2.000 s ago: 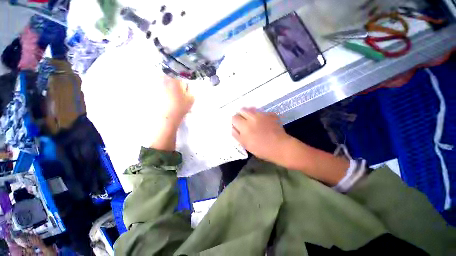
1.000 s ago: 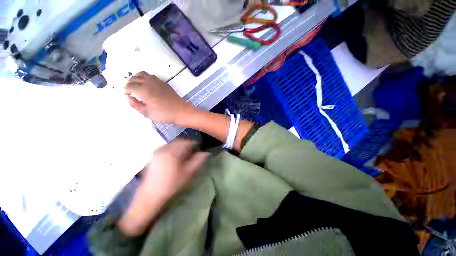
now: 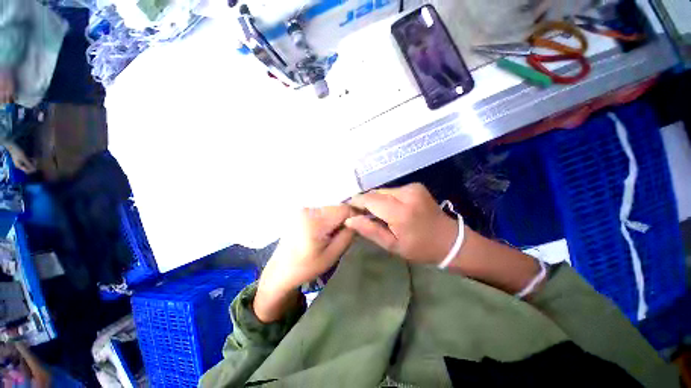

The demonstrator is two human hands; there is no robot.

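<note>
My left hand (image 3: pixel 309 244) and my right hand (image 3: pixel 405 221) meet at the front edge of the white table (image 3: pixel 204 159), above my lap. Their fingertips touch and are bent inward. Whatever may be between the fingers is hidden. White fabric cannot be told apart from the bright white table top. The sewing machine (image 3: pixel 364 23) stands beyond my hands, with its needle area (image 3: pixel 309 72) at the left end of the head. No hand is at the needle.
A phone (image 3: pixel 433 57), red and orange scissors (image 3: pixel 559 53) and a green-handled tool (image 3: pixel 524 73) lie right of the needle. A blue crate (image 3: pixel 598 204) with a white strip (image 3: pixel 629 193) is at right, another crate (image 3: pixel 178 322) at lower left. Crumpled pale fabric (image 3: pixel 125 38) lies at upper left.
My left hand has moved up from my lap and my right hand has come down from the table top, so they now meet. The view has swung left, showing more of the table's left side.
</note>
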